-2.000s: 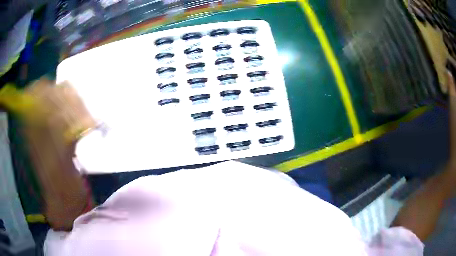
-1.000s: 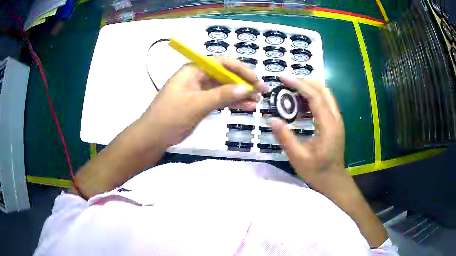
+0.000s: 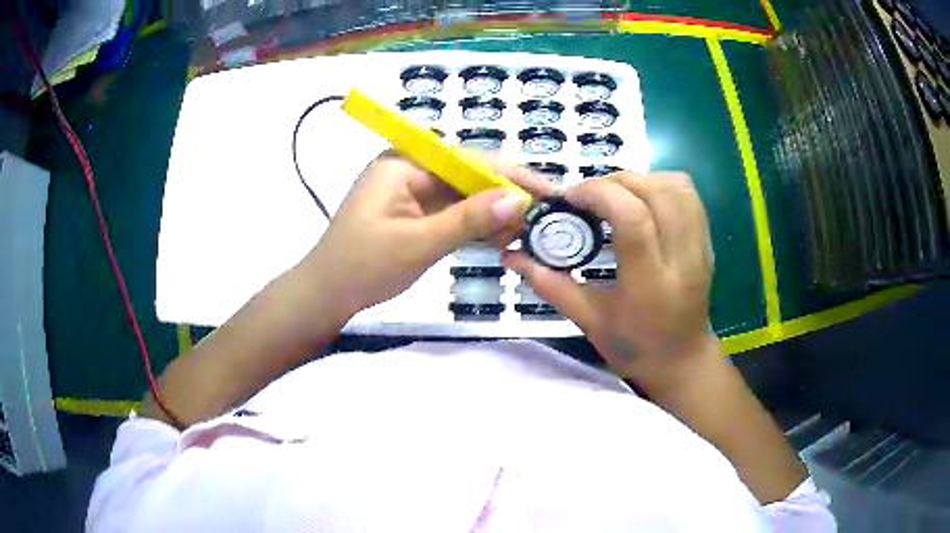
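Note:
A round black part (image 3: pixel 563 235) with silver-white rings faces up over the right side of the white tray (image 3: pixel 234 198). My right hand (image 3: pixel 651 271) holds it by its edge between thumb and fingers. My left hand (image 3: pixel 401 224) grips a flat yellow probe (image 3: pixel 422 141), its front end at the part's upper left edge; whether the tip touches is hard to tell. A thin black wire (image 3: pixel 297 135) loops from the probe's rear end. More black parts (image 3: pixel 483 81) stand in rows in the tray, some hidden behind my hands.
The tray lies on a green mat with yellow tape (image 3: pixel 745 177). A glossy clear stack (image 3: pixel 859 135) stands at right, brown card at its far edge. A white tray (image 3: pixel 23 312) is at far left. A red wire (image 3: pixel 99 219) runs down to my left forearm. Papers (image 3: pixel 73 36) lie back left.
Both hands have come together over the tray since the oldest frame. Since the last one, the round part has turned its ringed face more upward and moved slightly left, closer to the probe.

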